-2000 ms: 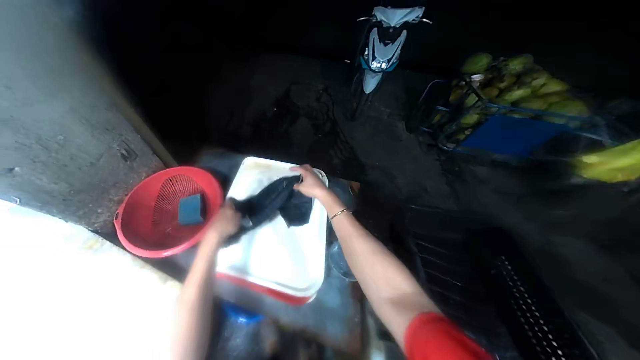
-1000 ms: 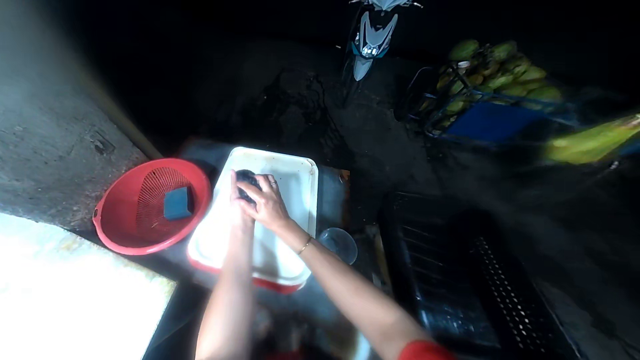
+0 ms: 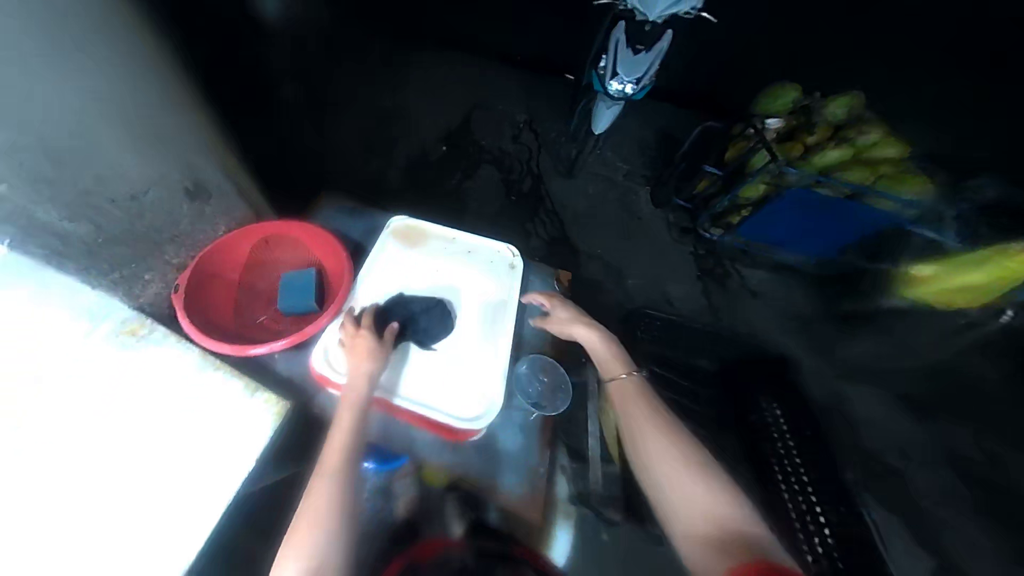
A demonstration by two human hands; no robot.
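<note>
A crumpled dark cloth (image 3: 422, 320) lies on a white rectangular plastic tray (image 3: 472, 272), which rests over something red at its lower edge. My left hand (image 3: 366, 342) is at the cloth's left end, fingers bent over its edge; whether they pinch it is blurred. Off the tray's right side is my right hand (image 3: 560, 317), with fingers apart and nothing in them, a bracelet on its wrist. Below that hand stands a clear round plastic container (image 3: 542, 385).
A red plastic basin (image 3: 212, 300) with a mesh part and a blue-grey block (image 3: 299, 291) sits left of the tray, by a concrete wall (image 3: 120, 144). Beyond are a scooter (image 3: 628, 68) and a cart of green fruit (image 3: 848, 152). A black perforated crate (image 3: 792, 472) stands lower right.
One second ago both hands were together over the dark cloth on the tray. My right hand has since moved away to the right, past the tray's edge, and the cloth lies more spread out.
</note>
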